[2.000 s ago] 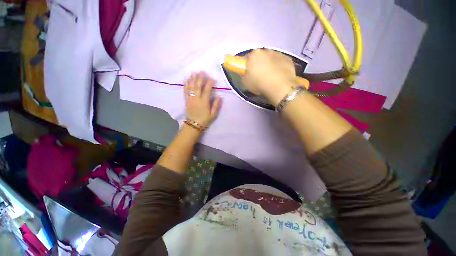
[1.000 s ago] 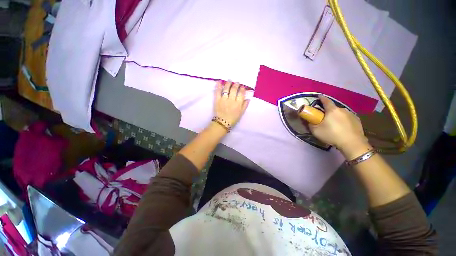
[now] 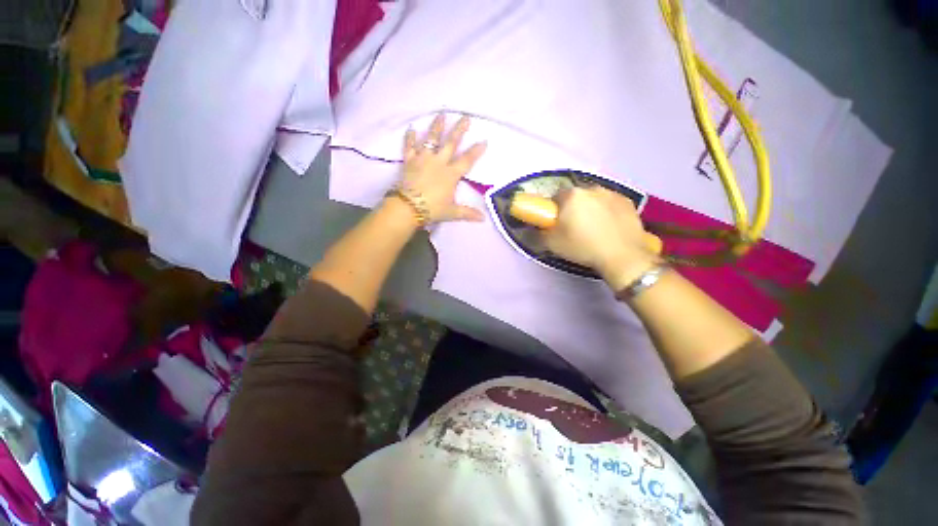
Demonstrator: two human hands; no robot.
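Note:
The pale pink-lilac garment panel (image 3: 576,92) lies flat on the grey pressing table. My right hand (image 3: 597,231) is closed around the orange handle of the steam iron (image 3: 519,231), whose pointed soleplate rests on the panel with its tip to the left. A magenta section (image 3: 741,293) shows to the right of the iron, and a little magenta shows at the tip. My left hand (image 3: 437,170) lies flat with fingers spread on the panel, left of the iron, over the dark seam line. It grips nothing.
A yellow hose (image 3: 710,113) hangs over the panel and joins the iron by a brown part. A folded pale piece with magenta lies at upper left. Magenta and white heaps (image 3: 77,318) are below the table at left. An orange-yellow surface (image 3: 87,195) is at far left.
Compared with one second ago, the iron has moved left and up, covering part of the magenta section. My left hand has shifted left and spread its fingers. The panel appears further right in view.

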